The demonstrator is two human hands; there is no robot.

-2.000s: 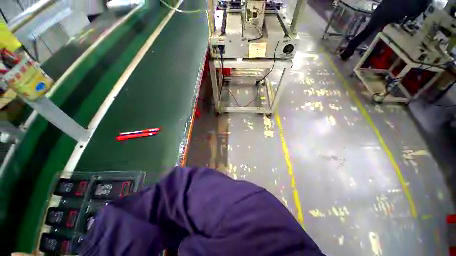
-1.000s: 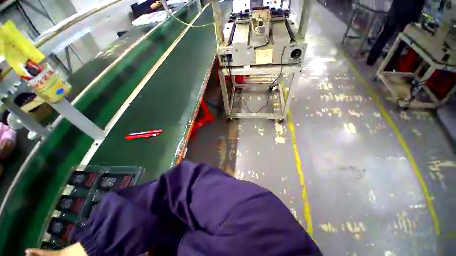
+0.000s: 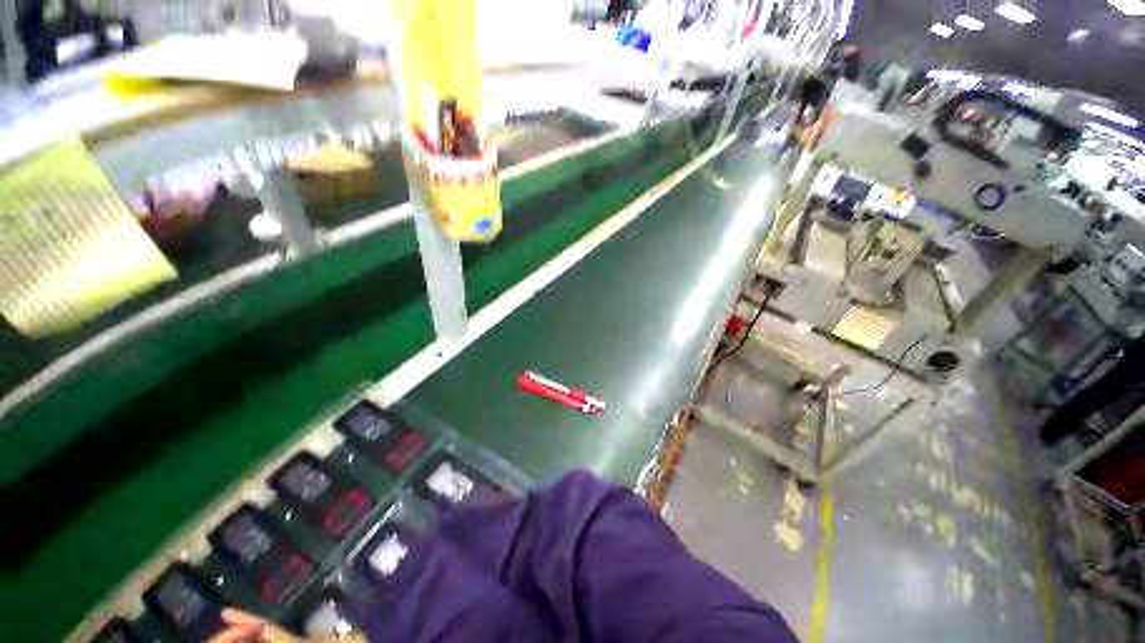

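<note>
The clear blister tray (image 3: pixel 492 466) lies at the lower left on the dark green surface. Black phones (image 3: pixel 314 487) lie back up in its far row, each with a red outline near one end. Parts of other phones (image 3: pixel 450 481) with silver-white patches show in the near row. My right hand (image 3: pixel 258 629) is at the bottom edge, blurred and cut off, its fingers at the tray beside a black phone. I cannot tell if it holds anything. My purple sleeve hides the tray's near right part. My left hand is not in view.
Two red-and-white marker pens (image 3: pixel 560 393) lie beyond the tray. A white post (image 3: pixel 440 283) carries a yellow container (image 3: pixel 462 199) holding items. The brighter green conveyor (image 3: pixel 333 329) runs along the left. A machine on a stand (image 3: pixel 804 364) is at right.
The view has swung left and up, so the tray, pens and post appear farther right. More of the tray's far row shows. My right hand remains at the bottom edge, by the tray.
</note>
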